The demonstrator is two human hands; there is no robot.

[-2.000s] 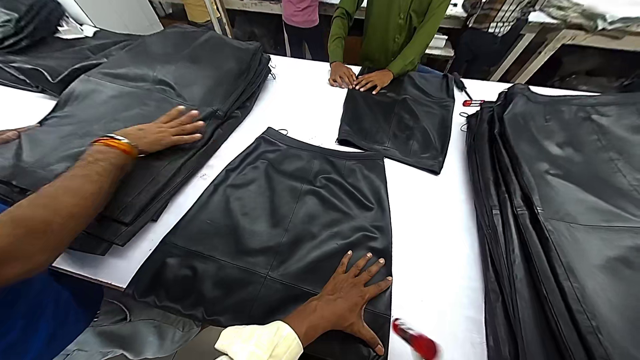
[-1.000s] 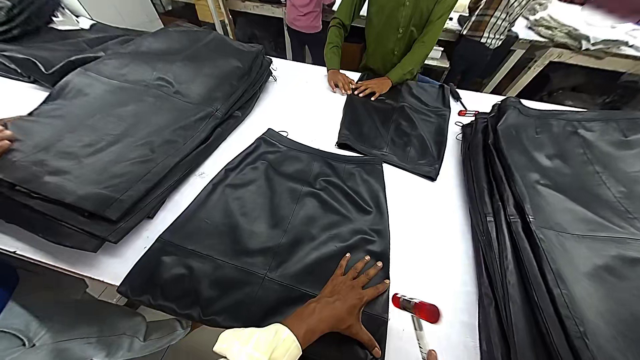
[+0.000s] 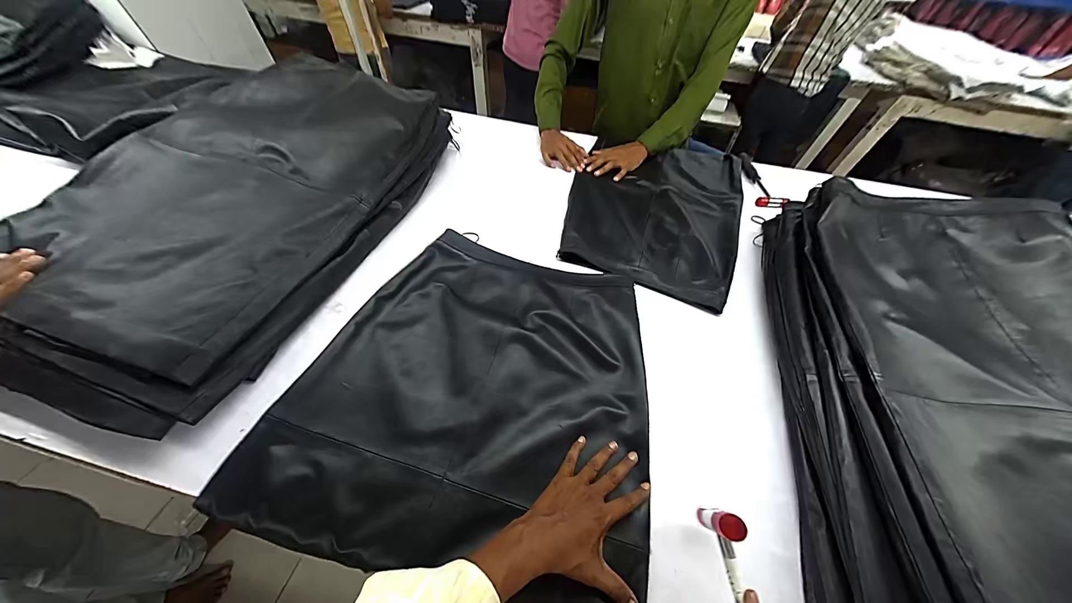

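Observation:
A black leather skirt (image 3: 469, 394) lies flat on the white-topped table. My left hand (image 3: 582, 519), in a cream sleeve, presses palm down on its lower right part, fingers spread. Only a fingertip of my right hand (image 3: 749, 596) shows at the bottom edge, against the pale handle of a thin tool (image 3: 730, 565); the rest is out of frame. The tool's upper end meets a small red-ended object (image 3: 722, 524) on the table, right of the skirt. Across the table, a person in green rests both hands on a smaller black leather piece (image 3: 653, 222).
A stack of black leather pieces (image 3: 251, 209) covers the left side, with another person's hand (image 3: 17, 270) at its edge. More black leather pieces (image 3: 963, 335) are piled at right. Near them lie a small red item (image 3: 771, 202) and a black-handled tool (image 3: 751, 170).
The thin tool and my right fingertip have come into view beside the red-ended object, which has shifted. Another person's arm has drawn back left off the left stack. My left hand stays on the skirt.

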